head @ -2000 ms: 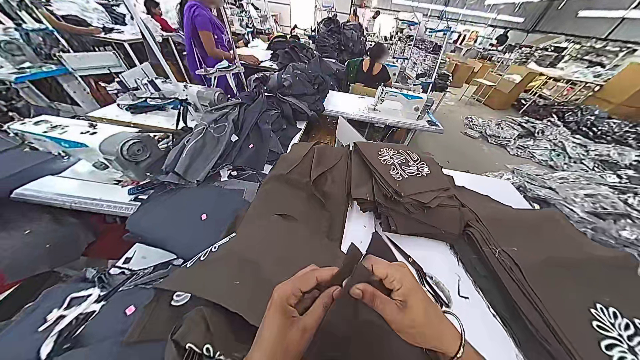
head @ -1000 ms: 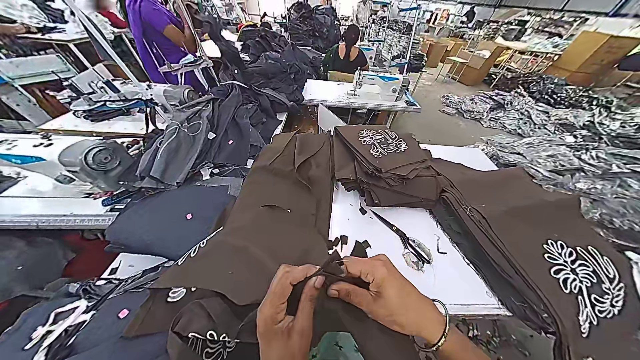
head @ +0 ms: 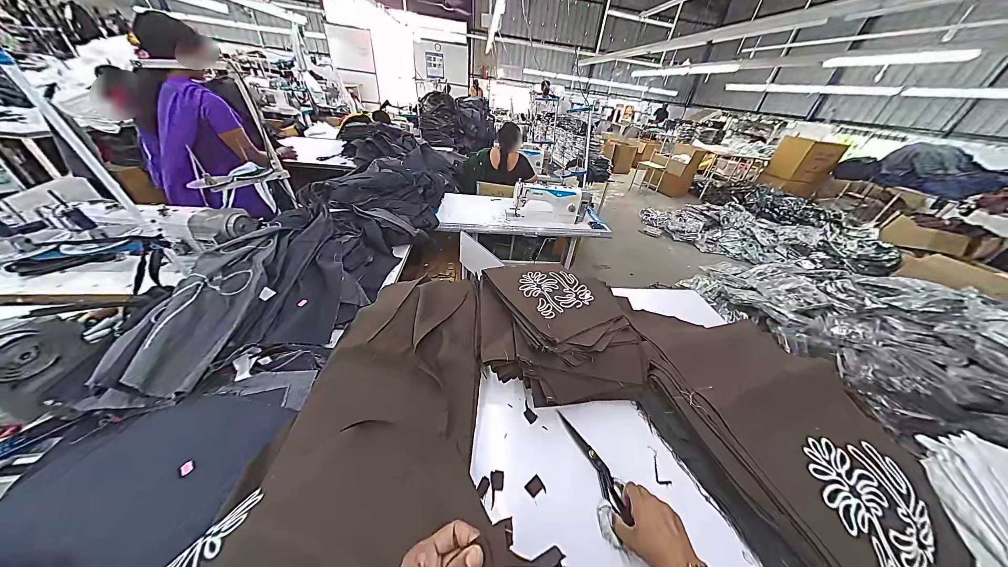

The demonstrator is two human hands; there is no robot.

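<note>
My right hand (head: pixel 652 526) is at the handles of a pair of black-handled scissors (head: pixel 597 465), whose blades point away over the white tabletop (head: pixel 579 429). My left hand (head: pixel 447 546) has its fingers curled at the edge of a large dark brown fabric piece (head: pixel 378 441), pinching it. Small dark fabric scraps (head: pixel 535 485) lie between the hands and the folded stack. That stack of brown pieces (head: pixel 563 323) bears white embroidery on top. More layered brown pieces (head: pixel 787 425) lie to the right, also embroidered.
Grey garments (head: pixel 236 291) are heaped at the left, beside sewing machines. A white sewing machine (head: pixel 551 201) stands on a table ahead, with a seated person (head: pixel 504 161) behind it. Another person in purple (head: pixel 197 142) stands at the left. Bagged bundles (head: pixel 787 236) cover the floor at the right.
My right hand has left the fabric it held together with my left hand and moved right to the scissors on the table. The view has tilted up.
</note>
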